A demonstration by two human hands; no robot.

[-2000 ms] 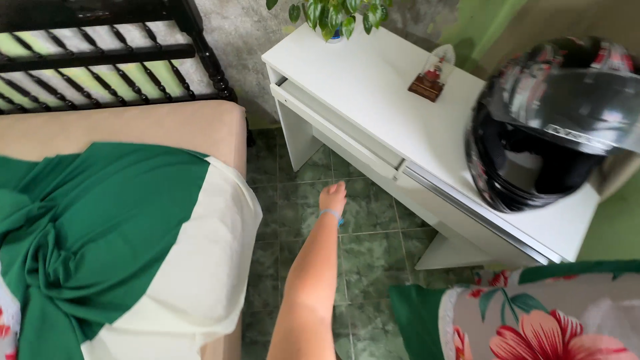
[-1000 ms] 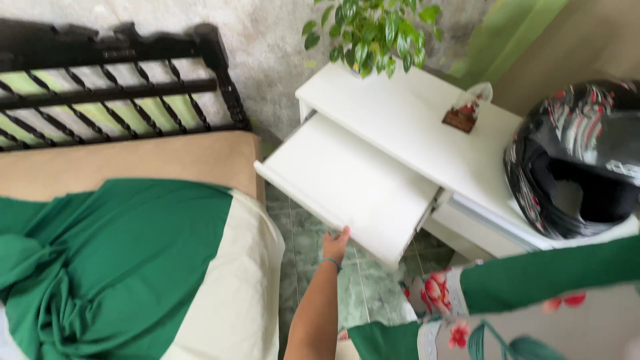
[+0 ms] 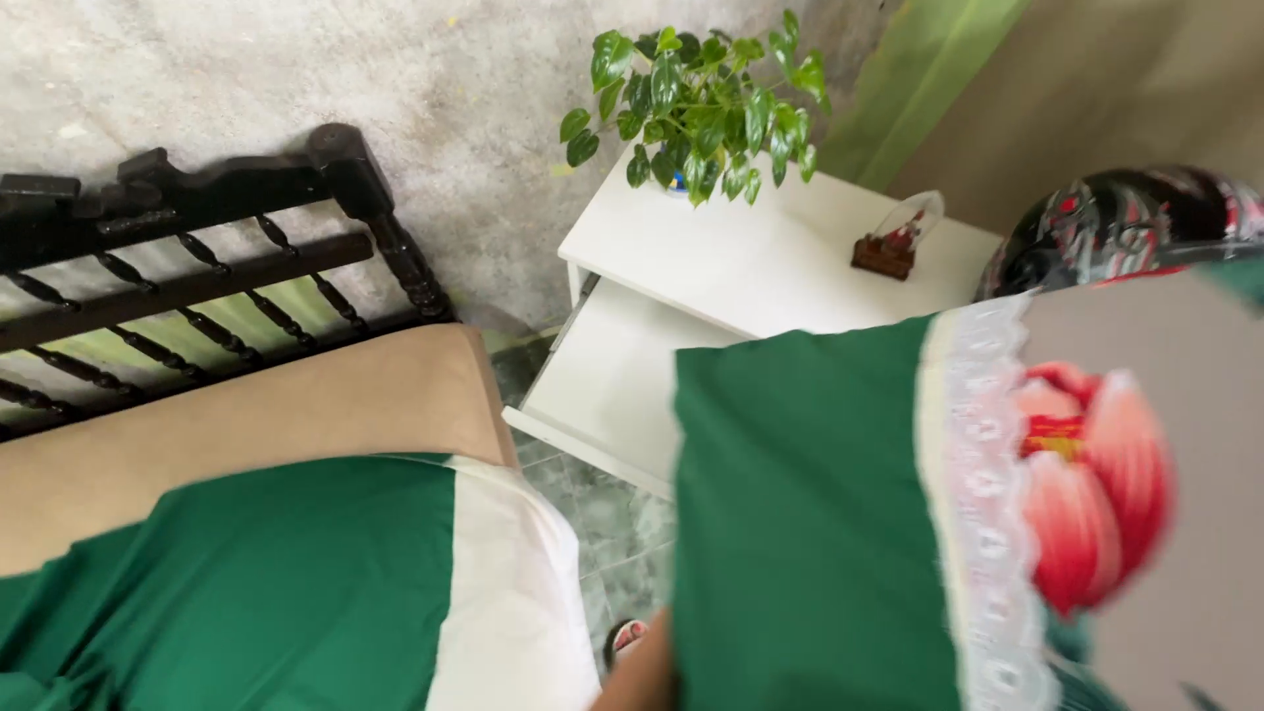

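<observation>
A floral cloth with a green border (image 3: 810, 513) and a strip of white lace (image 3: 987, 494) fills the lower right, held up close to the camera. Part of a bare arm shows at the bottom edge, beside the green border; its hand is hidden behind the cloth. My other hand is out of the picture. Behind the cloth, the white drawer (image 3: 612, 385) of a white desk (image 3: 691, 252) stands pulled out, its right part covered by the cloth. On the left, a green and white sheet (image 3: 326, 553) lies rumpled over the tan mattress (image 3: 395, 380).
On the desk stand a leafy potted plant (image 3: 706, 114), a small ornament on a wooden base (image 3: 884, 257) and, at its right end, a motorcycle helmet (image 3: 1126, 222). A dark wooden headboard (image 3: 365, 178) stands at the wall. A sandalled foot (image 3: 625, 637) is on the green tiled floor (image 3: 602, 513).
The drawer was shut at first and was pulled out by the hand now hidden. The floral cloth has come up and left across the desk. The view has shifted.
</observation>
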